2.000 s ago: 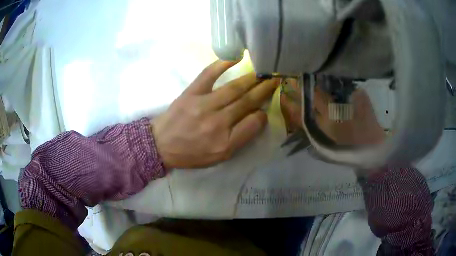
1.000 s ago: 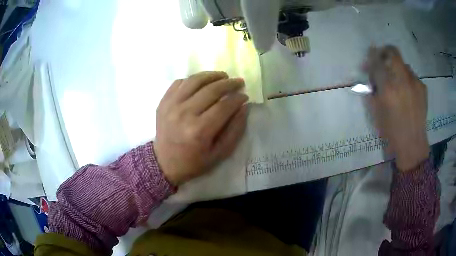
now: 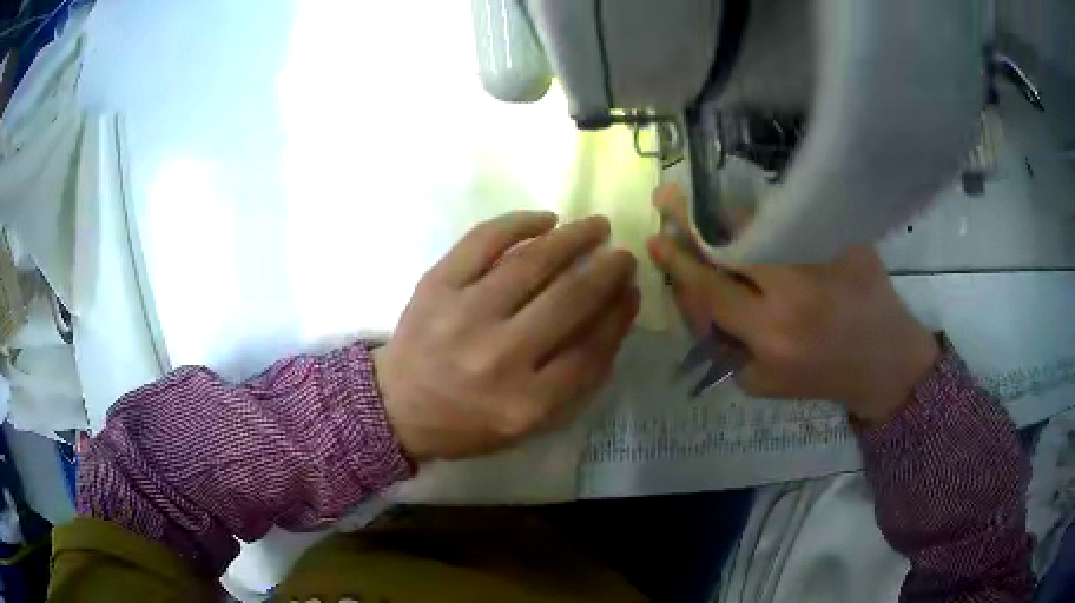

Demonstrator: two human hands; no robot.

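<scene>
A white fabric piece (image 3: 519, 171) lies on the white table, yellow-lit at its right edge below the presser foot (image 3: 670, 144). My left hand (image 3: 513, 336) lies on the fabric, palm down, fingers together, just below and left of the needle area. My right hand (image 3: 790, 318) is at the fabric's right edge, partly behind the machine head. It holds the thread snips (image 3: 711, 362), whose dark blades point down and left. Its fingertips are near the fabric edge; whether they pinch it I cannot tell.
The machine head (image 3: 872, 130) fills the upper right, with the white lamp (image 3: 512, 53) at its left. A printed ruler (image 3: 754, 433) runs along the table's front edge. White pieces hang at the left (image 3: 41, 200) and lie below the table at the right (image 3: 802, 548).
Since one second ago, my right hand has come back from the right to the fabric edge beside the needle. My left hand has shifted slightly right. The machine head shows larger in view.
</scene>
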